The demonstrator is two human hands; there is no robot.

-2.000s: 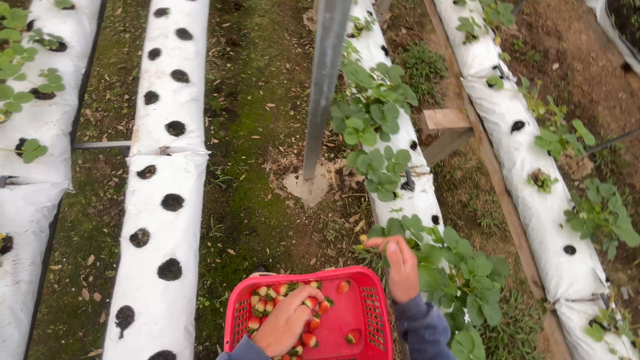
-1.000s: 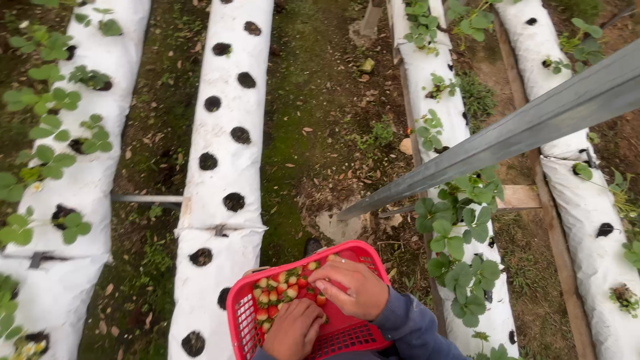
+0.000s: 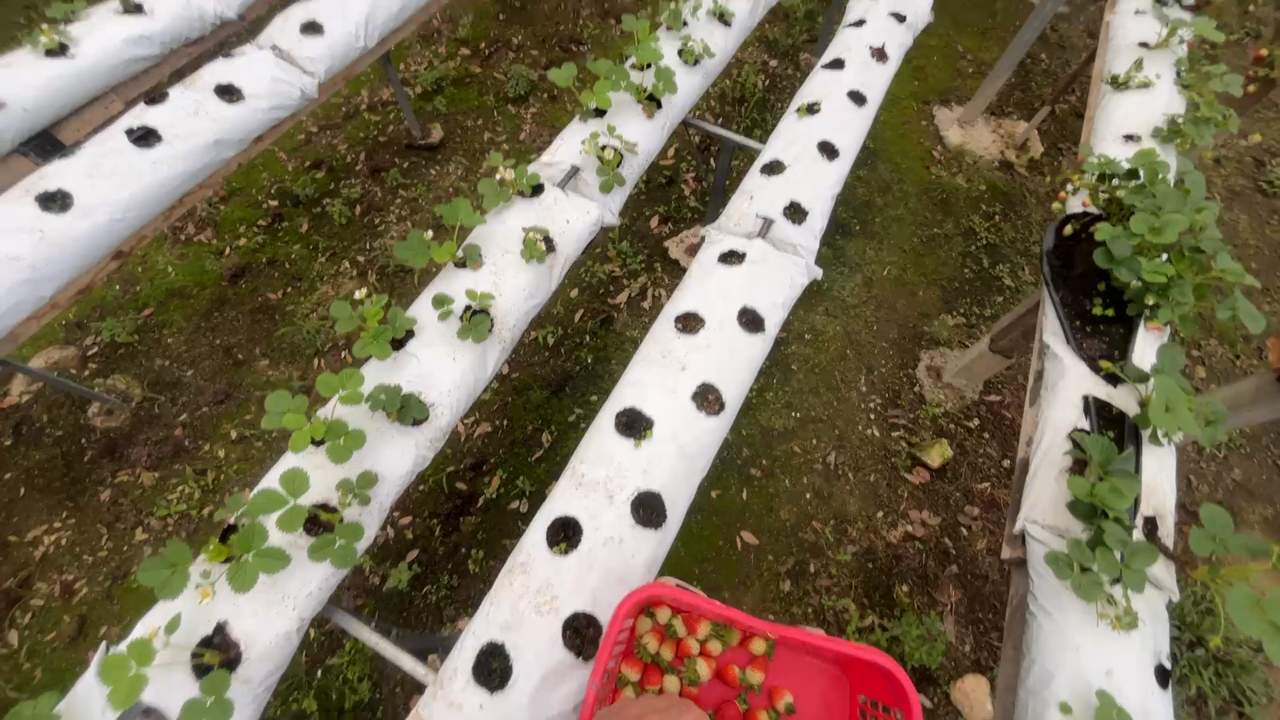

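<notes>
A red plastic basket (image 3: 860,655) is at the bottom edge of the head view, cut off by the frame. Part-ripe strawberries (image 3: 690,645), red and pale, lie mostly in its left half. Part of one hand (image 3: 652,708), seemingly my left hand, shows at the basket's near left, by the berries; its fingers are out of frame, so its hold cannot be told. My right hand is not in view. Left of the basket runs a white plastic-covered grow bag (image 3: 650,465) with dark planting holes.
Strawberry plants (image 3: 320,420) grow from the grow bag to the left. Another planted row (image 3: 1060,620) with torn plastic runs along the right, edged with wood. Metal posts (image 3: 1010,60) and wooden supports (image 3: 995,345) stand on the mossy soil path (image 3: 800,450).
The view has swung left strongly. A second ago both hands were over the berries in the basket; now only part of one shows, and the right hand has left the view.
</notes>
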